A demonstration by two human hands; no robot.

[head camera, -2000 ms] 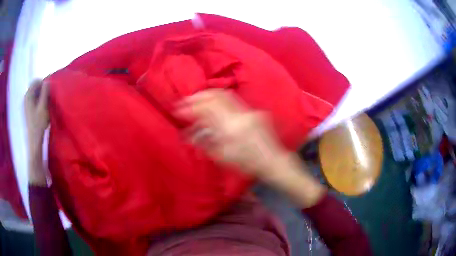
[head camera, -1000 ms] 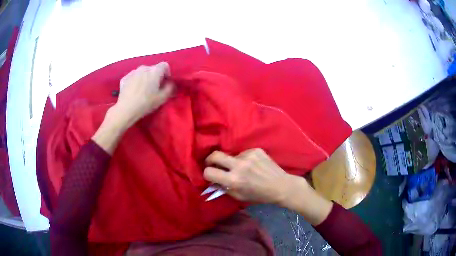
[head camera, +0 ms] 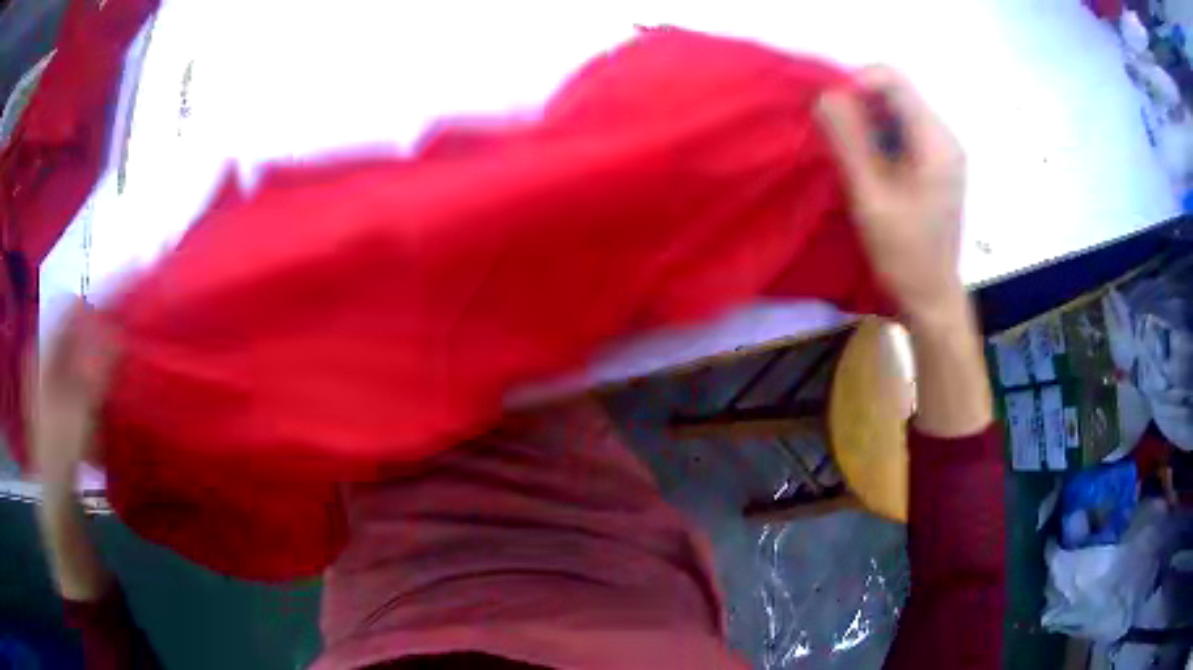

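Observation:
A red garment (head camera: 445,249) is stretched across the front of the white table (head camera: 380,72), blurred by motion, its lower left part hanging over the edge. My left hand (head camera: 79,380) is at the garment's far left end, blurred; it seems to hold the cloth, with the fingertips unclear. My right hand (head camera: 909,183) grips the garment's upper right end between thumb and fingers. A small dark object (head camera: 887,128) shows in my right hand, probably the thread snips; no blades can be seen.
A round wooden stool (head camera: 873,419) stands below the table's edge at the right. Boxes (head camera: 1040,393) and plastic bags (head camera: 1106,582) lie at the far right. More red cloth (head camera: 52,170) hangs at the left table edge. A dusky red apron (head camera: 523,550) shows in front of me.
My hands have moved far apart, left hand to the far left, right hand up and right. The bunched garment is now spread between them. The snip blades no longer show. More red cloth shows at upper left.

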